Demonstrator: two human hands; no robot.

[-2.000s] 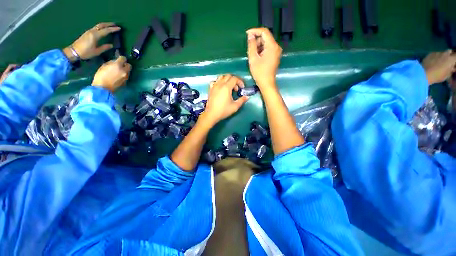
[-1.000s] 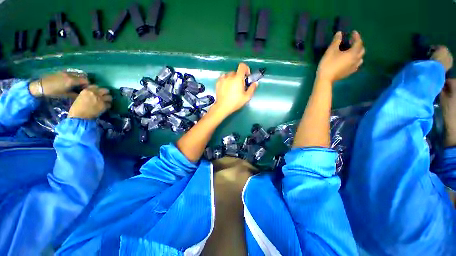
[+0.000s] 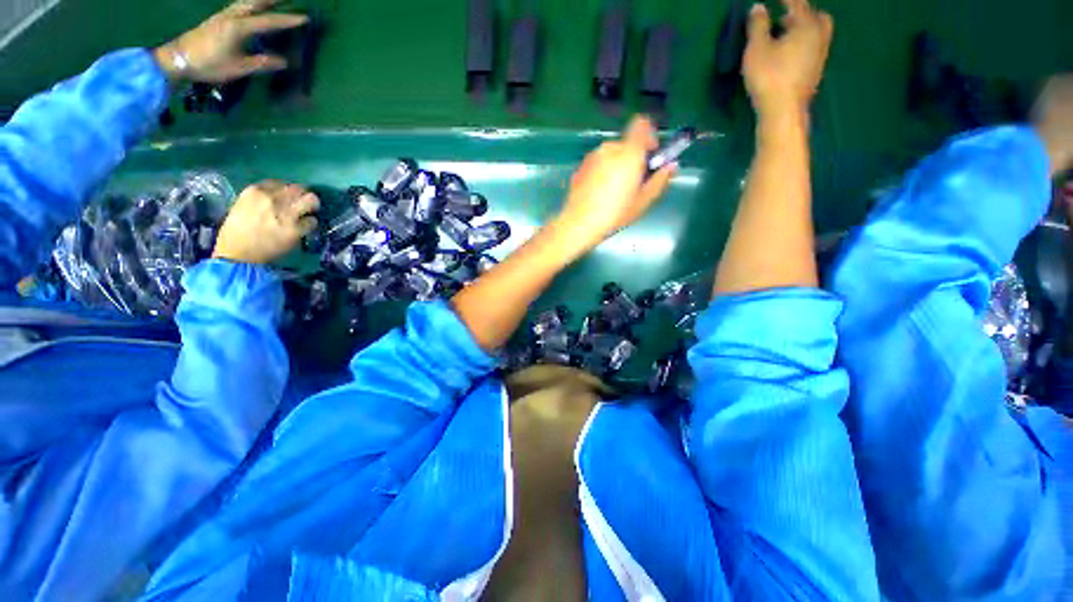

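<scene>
My left hand [image 3: 614, 182] holds a small black part [image 3: 672, 149] with a pale grey face between thumb and fingers, above the glossy green ledge. My right hand [image 3: 786, 57] reaches over the conveyor belt at the top. A dark long housing [image 3: 732, 53] lies at its left side; whether the fingers grip it cannot be told. More long black housings [image 3: 610, 53] lie on the belt to the left. A loose heap of small black parts [image 3: 412, 229] lies on the ledge left of my left hand, and a smaller group [image 3: 588, 329] lies close to my body.
A neighbour's hands [image 3: 265, 221] are at the left, one over the belt, beside a clear plastic bag [image 3: 141, 247] of dark parts. Another person's blue sleeve [image 3: 941, 235] is close to my right arm. The belt [image 3: 400, 71] runs beyond the ledge's edge.
My left hand has moved right and up with the small part. My right hand has moved farther up over the belt. The housings have shifted, and the left neighbour's hand has reached to the belt.
</scene>
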